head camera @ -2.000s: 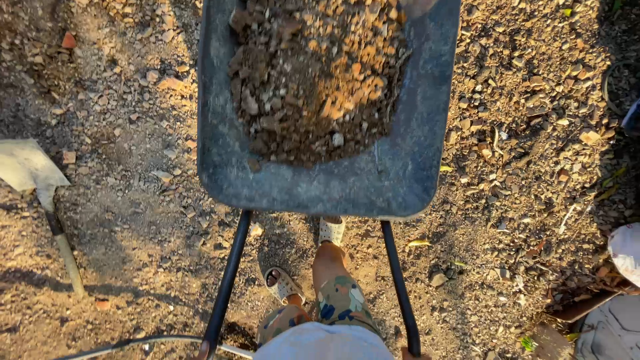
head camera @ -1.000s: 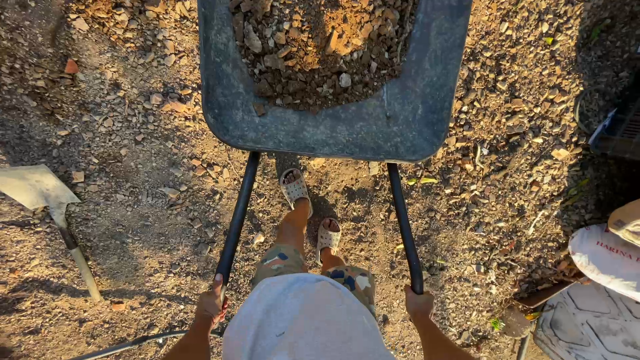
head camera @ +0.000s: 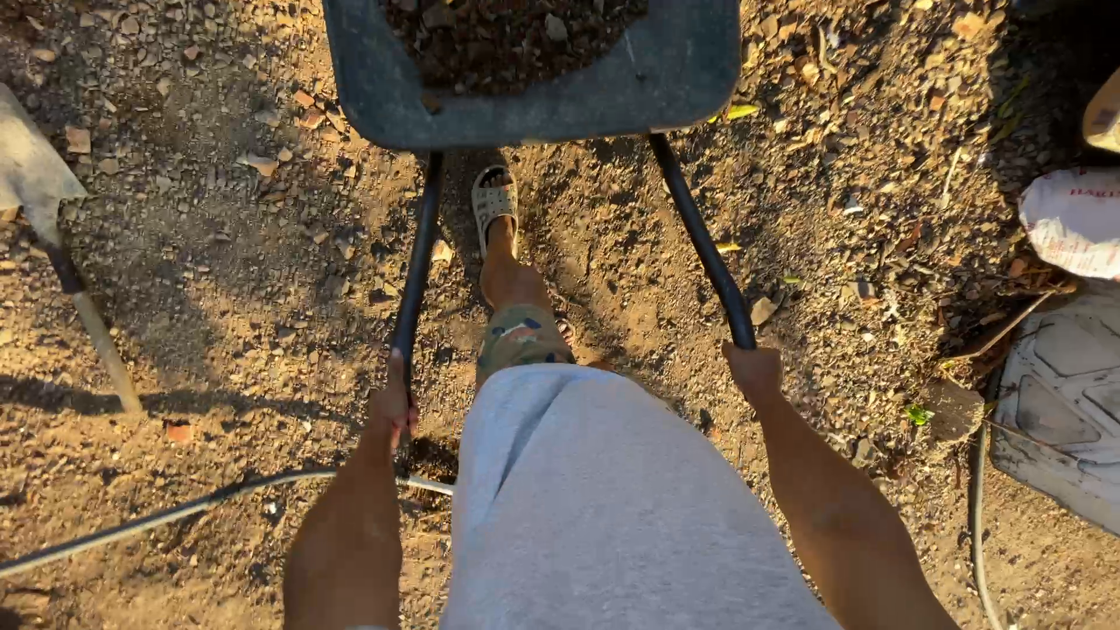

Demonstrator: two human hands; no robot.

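Observation:
A wheelbarrow (head camera: 542, 122) with a dark grey tray stands ahead of me, its front part cut off by the top edge. Soil and broken rubble (head camera: 516, 44) lie in the tray. Two black tubular handles run back from it toward me. My left hand (head camera: 394, 407) is on the end of the left handle (head camera: 420, 262), with the thumb along the tube. The end of the right handle (head camera: 700, 236) is in the grip of my right hand (head camera: 755, 372). The wheel and legs of the wheelbarrow are hidden.
A shovel (head camera: 101, 350) lies on the gravelly ground at the left. A hose (head camera: 175, 514) crosses the ground at lower left, passing behind my left forearm. At the right are a white printed sack (head camera: 1076, 223), a grey molded object (head camera: 1067, 394) and another hose (head camera: 978, 525).
Both hands, out of clear view two seconds ago, now show on the handles. My feet have changed places in a step. The tray sits higher in the view.

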